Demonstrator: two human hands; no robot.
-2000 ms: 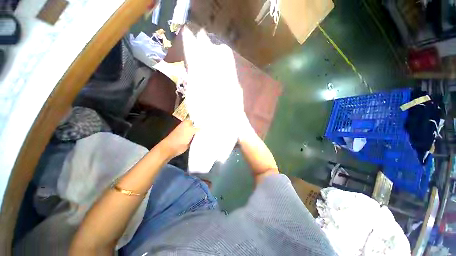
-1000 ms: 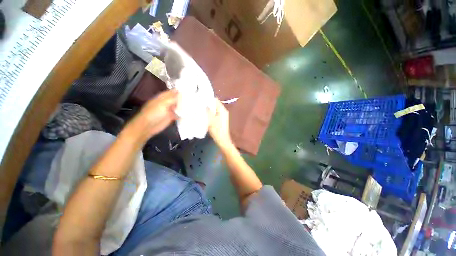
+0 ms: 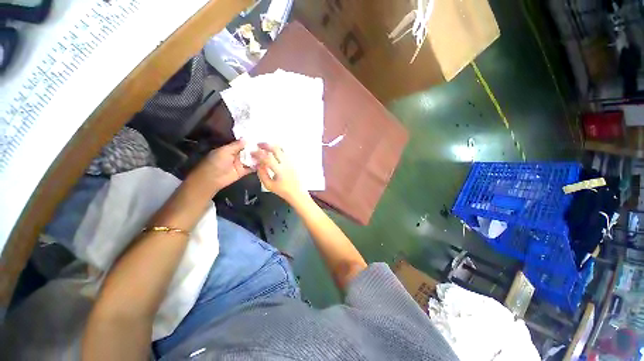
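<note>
White cut pieces (image 3: 289, 116) lie flat on a brown surface to the right of the table. My left hand (image 3: 229, 163) and my right hand (image 3: 277, 171) are close together at the near left edge of the pieces. Both hands hold a small white bit of cloth between their fingertips. The overlap of fingers and cloth hides where the cloth's edges run.
The white table (image 3: 78, 63) with ruler marks and a wooden edge curves along the left. White bundles (image 3: 229, 55) lie beyond the pieces. A cardboard box (image 3: 452, 35) is at the top. Blue baskets (image 3: 519, 185) and a white cloth heap (image 3: 480, 328) are at the right.
The white cloth, earlier lifted in both hands, now lies spread on the brown surface. My hands have come together at its near left edge.
</note>
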